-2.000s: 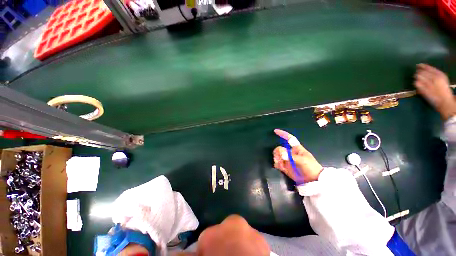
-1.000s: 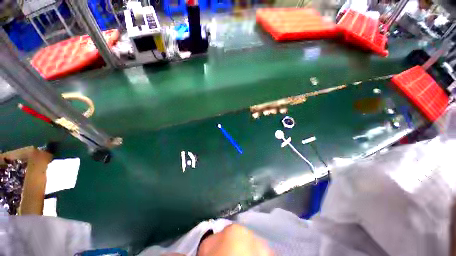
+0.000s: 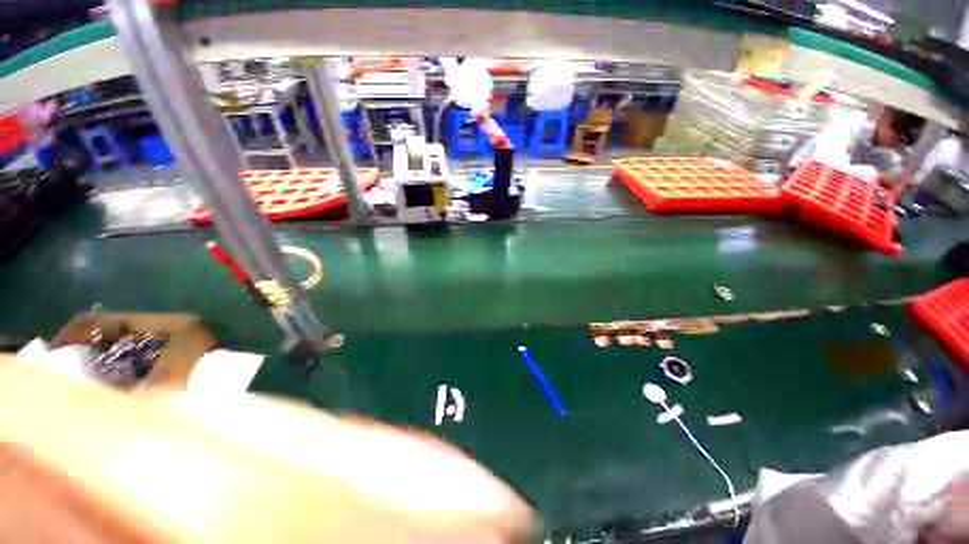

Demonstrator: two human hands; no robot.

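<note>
A slim blue tool lies alone on the dark green surface. A small pair of pale strips, one straight and one curved, lies to its left. My left hand, large and blurred, comes in from the left very close to the camera. Its fingers cannot be made out, and it covers the lower left. My right hand is not in view. An open cardboard box of dark and silver parts stands at left, partly hidden behind my left hand.
A round white pad with a taped lead and a round ring part lie at right. Copper-coloured pieces line the strip. A metal post holds a tape roll. Red trays stand behind. A white sleeve is at lower right.
My right hand held the blue tool two seconds ago; the tool now lies on the surface and the hand is out of view. The camera has tilted up. My left hand has come close to it.
</note>
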